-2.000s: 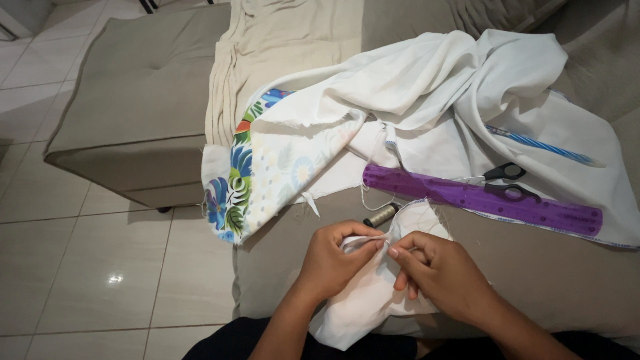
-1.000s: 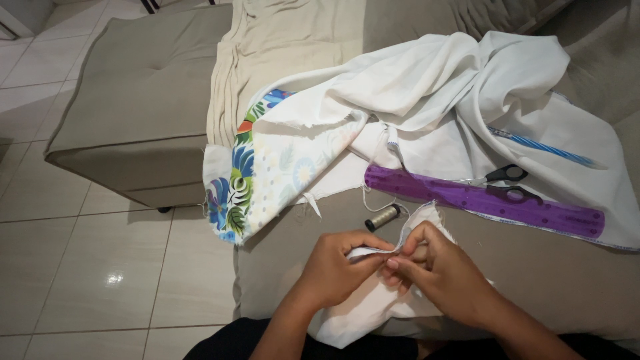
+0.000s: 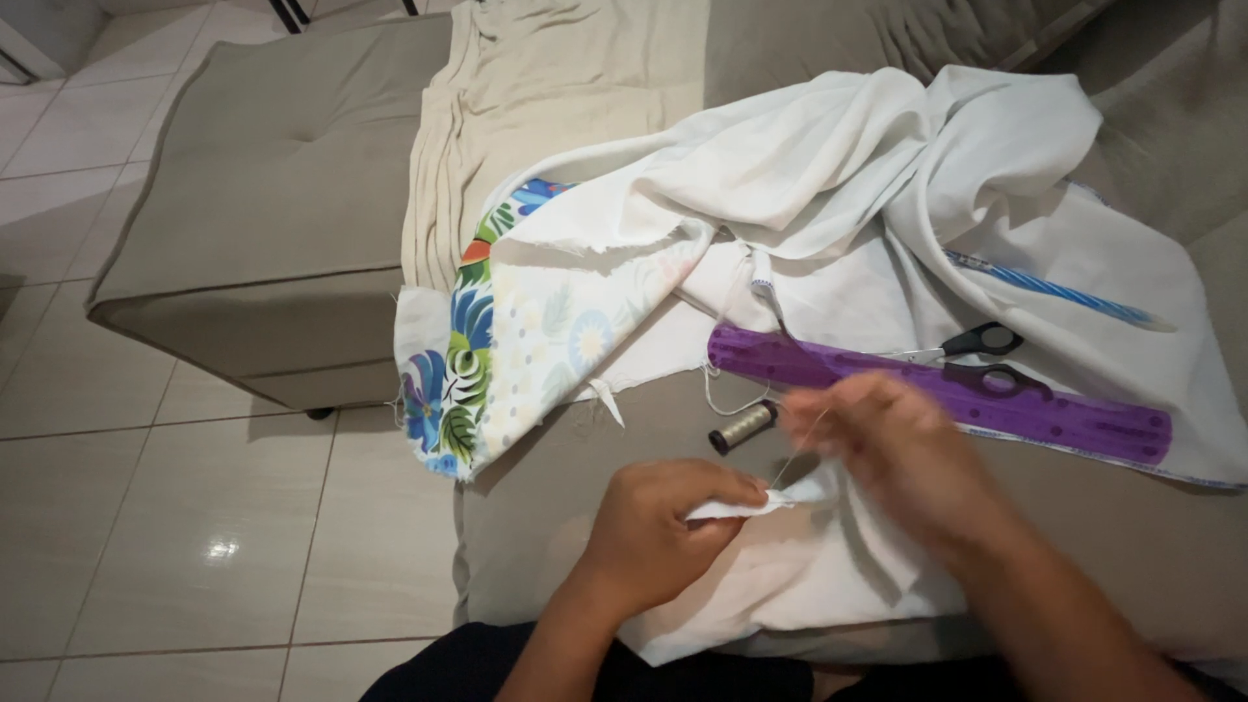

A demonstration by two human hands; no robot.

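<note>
My left hand pinches the folded edge of a white cloth piece between thumb and fingers. Above and right of it, my right hand is blurred, its fingertips together at a thin thread that runs down to the cloth edge. Whether a needle is between those fingers cannot be made out. Just behind the hands lies a spool of pale thread with dark ends. Beyond it is a purple ruler, with black-handled scissors lying across it.
A large white fabric with a floral printed part spreads over the grey sofa seat. A blue striped pen rests on it. A beige cloth lies behind, and a grey ottoman stands at the left on floor tiles.
My right hand has moved up and away from my left hand, and thread now shows stretched between it and the cloth. My left hand still pinches the cloth edge.
</note>
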